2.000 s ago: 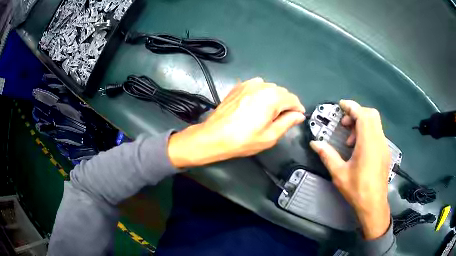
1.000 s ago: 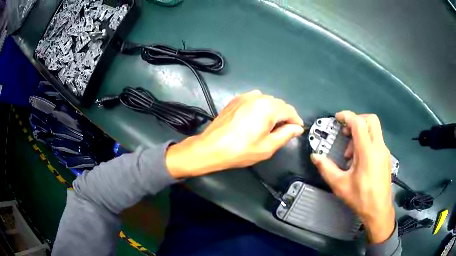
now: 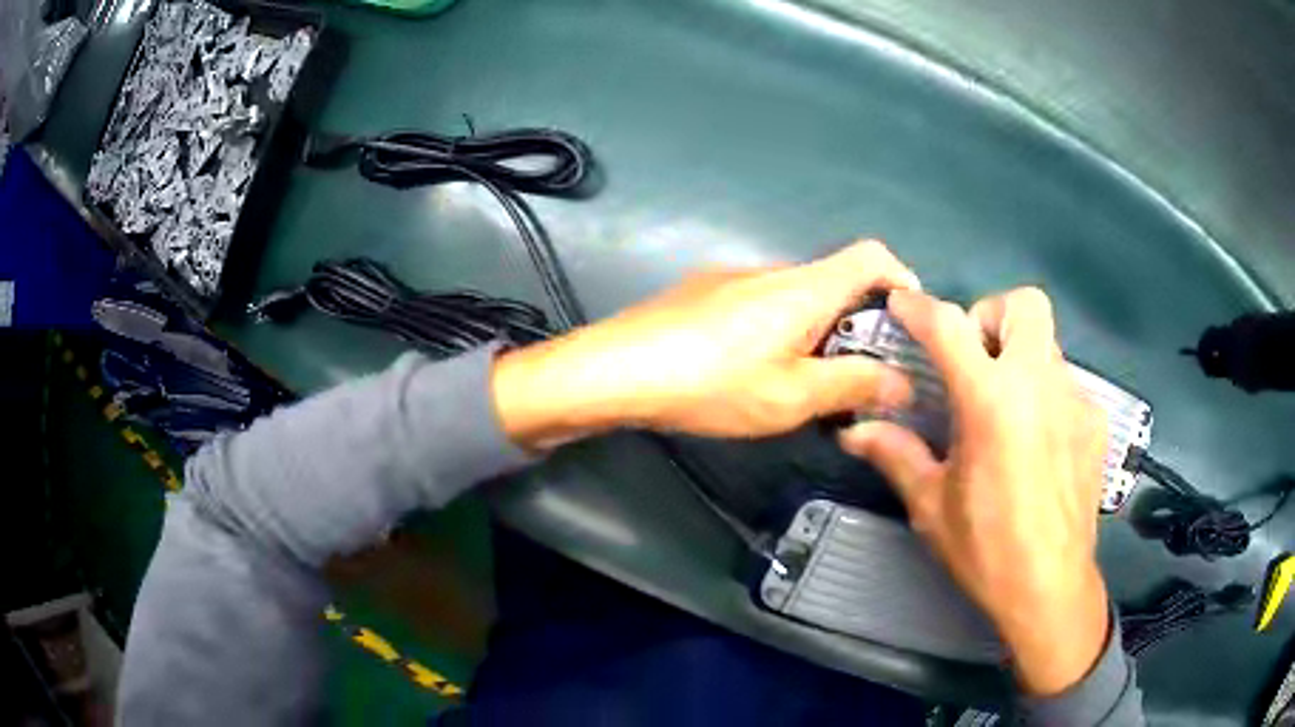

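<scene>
Both my hands are on one grey finned unit (image 3: pixel 919 372) above the green bench. My left hand (image 3: pixel 710 348) grips its near-left end, thumb across it. My right hand (image 3: pixel 994 440) holds the unit from the right, fingers over its top. Between the hands one hole at its end shows; my fingers hide the rest of that end. A second grey finned unit (image 3: pixel 888 575) lies flat below, partly under my right hand, a cord at its left end. The end of another pale unit (image 3: pixel 1122 426) with a black cord shows right of my hand.
Two coiled black cords (image 3: pixel 483 159) lie on the bench at left. A black tray (image 3: pixel 270 185) heaped with grey pieces is at upper left. A black screwdriver nose (image 3: pixel 1250 352) is at the right edge. A yellow piece (image 3: pixel 1275 594) and bundled black leads (image 3: pixel 1207 528) lie at lower right.
My left hand has moved right onto the end of the held unit and now covers much of it. Before, it was left of the unit with fingertips pinched.
</scene>
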